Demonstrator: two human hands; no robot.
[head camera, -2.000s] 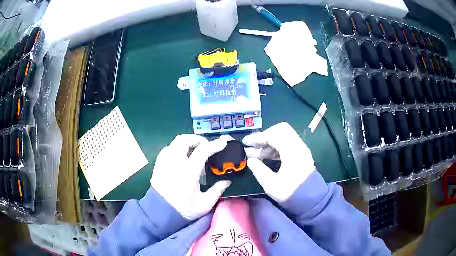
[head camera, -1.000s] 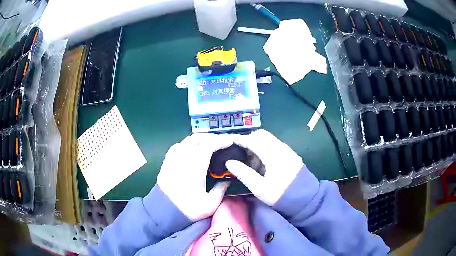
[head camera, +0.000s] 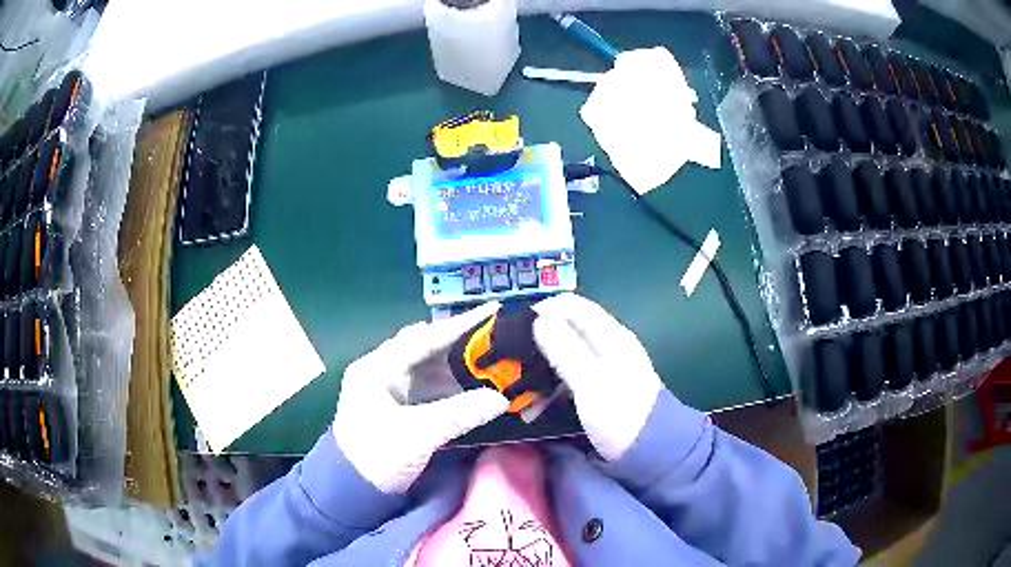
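Observation:
A black charging case with bright orange inside (head camera: 497, 360) is between my hands, just in front of the tester at the bench's near edge. My right hand (head camera: 599, 371), in a white glove, grips the case on its right side. My left hand (head camera: 405, 404), also gloved, holds it at its left, with the thumb on the lower orange part. The fingers hide part of the case. The light blue tester (head camera: 496, 238) has a lit blue screen with white text. A yellow and black test cradle (head camera: 477, 140) sits at its far edge.
Blister trays of black cases stand at right (head camera: 789, 249) and left (head camera: 105, 277). A label sheet (head camera: 248, 346) and a dark tray (head camera: 222, 161) lie at left. A dispenser bottle (head camera: 473, 50), blue pen (head camera: 585, 35) and white cloth (head camera: 649, 116) lie behind. A black cable (head camera: 726, 282) runs at right.
The case, earlier mostly covered by my hands with a thin orange edge showing, is now tilted and shows more orange inside. My left fingers have spread apart and my right hand has shifted.

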